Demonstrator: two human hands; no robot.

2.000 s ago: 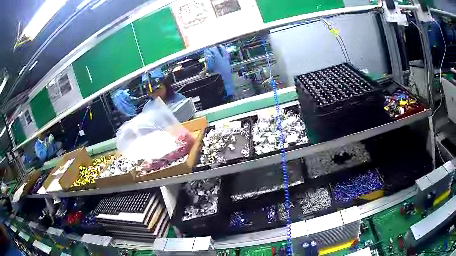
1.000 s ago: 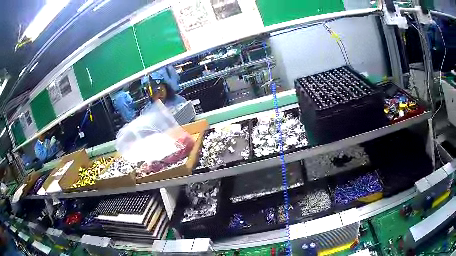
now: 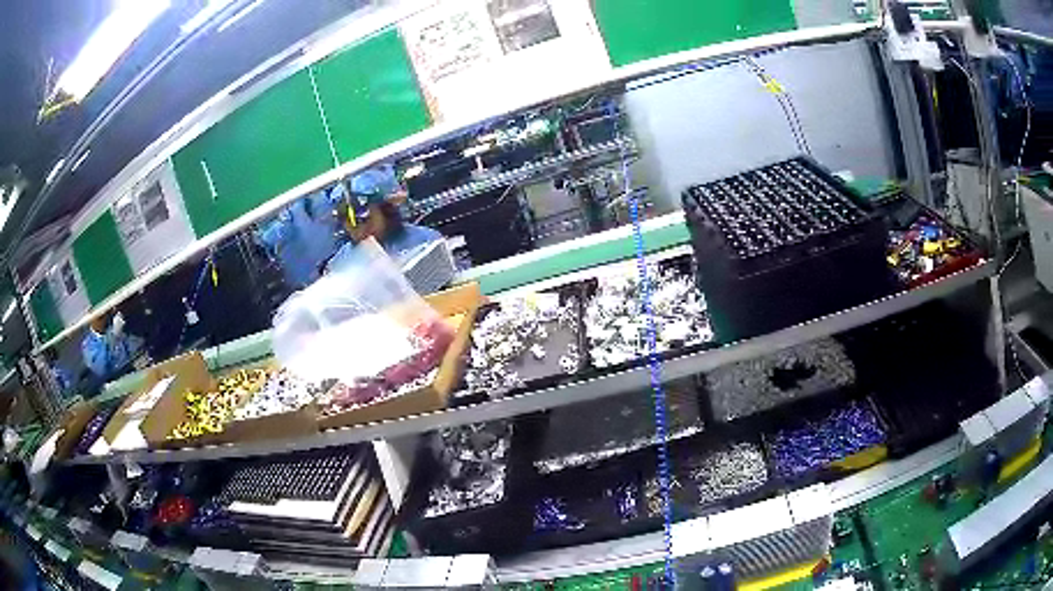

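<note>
Neither of my hands shows in the head view. Green circuit boards point(image 3: 883, 529) run along the bottom edge, cut off by it. A finned silver heat sink point(image 3: 756, 537) stands on one board with a yellow strip point(image 3: 776, 577) at its foot. A long pale heat sink point(image 3: 1002, 516) lies at the lower right. More silver heat sinks point(image 3: 425, 570) stand along the row to the left. A blue coiled cord point(image 3: 655, 393) hangs down across the middle of the view, in front of the shelves.
The upper shelf holds cardboard boxes point(image 3: 398, 398) with a clear plastic bag point(image 3: 335, 318), bins of white parts point(image 3: 647, 306) and a black tray stack point(image 3: 785, 260). The lower shelf holds bins of blue parts point(image 3: 826, 436) and stacked trays point(image 3: 306, 496). People in blue point(image 3: 381, 219) are behind.
The people in blue behind the shelves have shifted, and one seen standing at the back earlier no longer shows there. The camera view has moved very slightly. The boards and bins look unchanged.
</note>
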